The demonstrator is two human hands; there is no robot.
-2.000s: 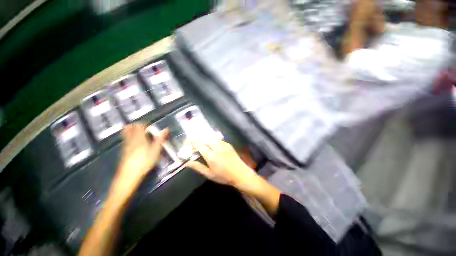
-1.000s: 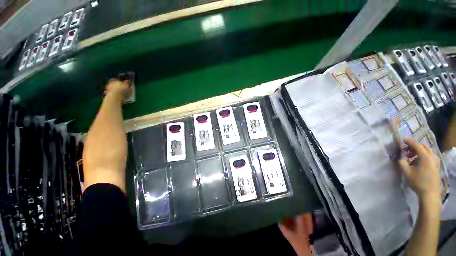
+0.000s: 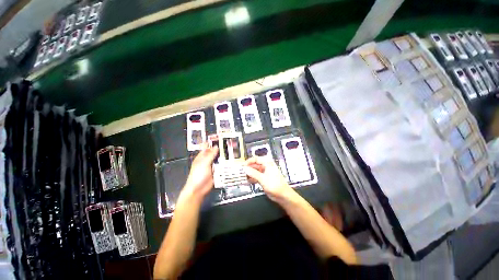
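My left hand holds a phone body at its left side, over the clear blister tray. My right hand grips the lower right of a yellow-edged front housing, which overlaps the phone body. Whether the two are joined cannot be told. The tray holds several phones, white backs up with dark red ovals: a back row and two at the front right, one partly behind my right hand. Pockets at the left are empty.
Waiting phone bodies lean in piles at left, beside tall black-edged stacks. A housing tray stack with white foam sheet stands at right. The green belt runs behind, with filled trays beyond it. Another hand shows low.
My left hand has come back from the belt and my right hand from the housing stack. They now meet over the tray, holding the phone body and the housing. The view has shifted, showing the waiting piles.
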